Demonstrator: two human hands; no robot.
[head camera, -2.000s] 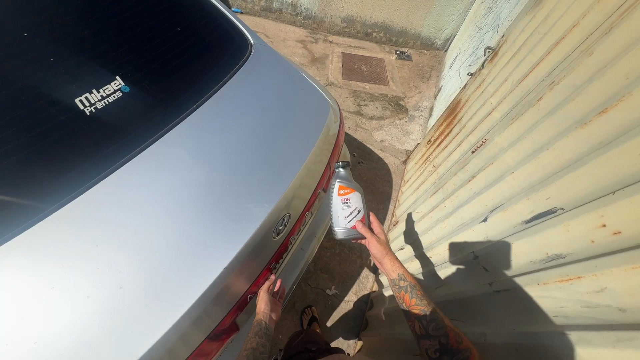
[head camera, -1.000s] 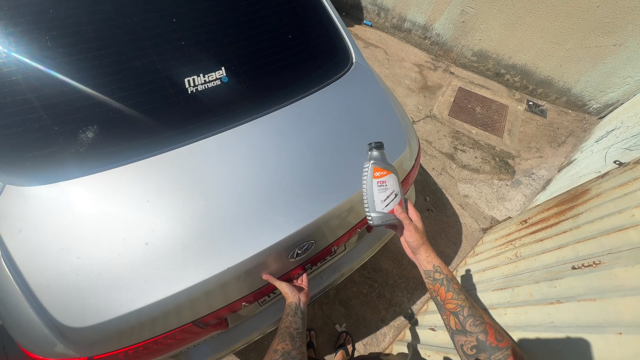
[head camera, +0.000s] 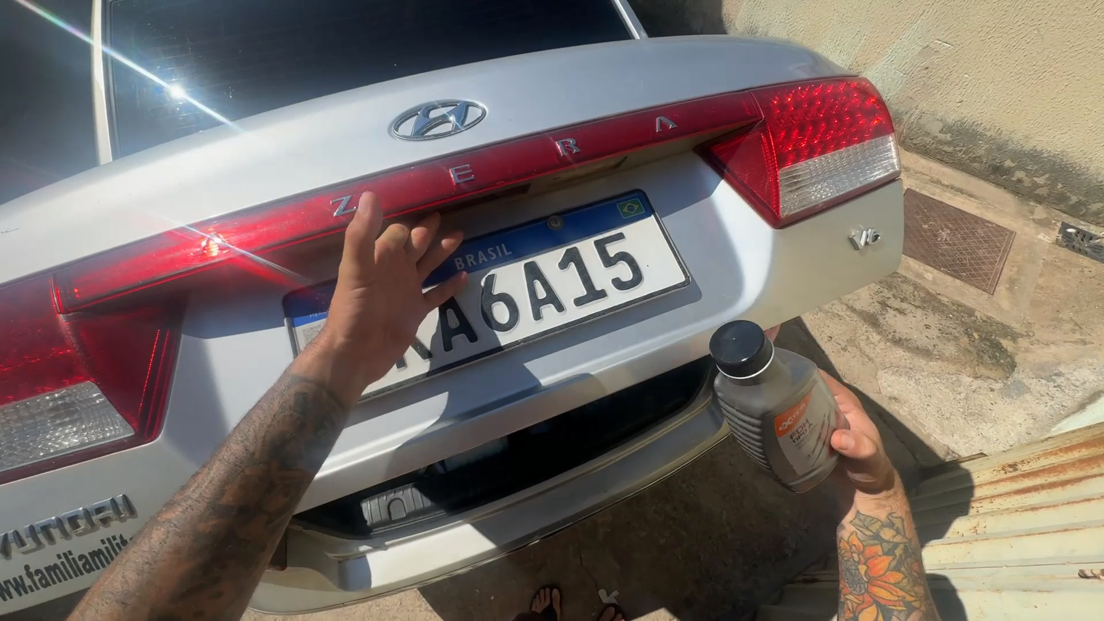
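The silver Hyundai's trunk lid (head camera: 604, 345) stands slightly raised, with a dark gap between it and the rear bumper (head camera: 535, 517). My left hand (head camera: 384, 285) is at the lower edge of the red trim strip (head camera: 517, 159), in front of the licence plate (head camera: 561, 285); its fingers are spread and some tips reach under the strip. To the right, my right hand (head camera: 862, 444) grips a grey plastic fluid bottle (head camera: 772, 414) with a black cap and an orange and white label. The bottle is upright, slightly tilted, near the lid's lower edge.
A red and clear tail light (head camera: 824, 147) is at the lid's right end. Beyond are a rough wall (head camera: 992, 86), a metal floor cover (head camera: 957, 240) and concrete ground. A rusty corrugated metal panel (head camera: 1026, 517) stands at the lower right. My sandalled feet are below the bumper.
The trunk lid has risen from the bumper, showing a dark gap. My left hand remains at the trim strip; the bottle stays in my right hand. The view has swung toward the car's rear.
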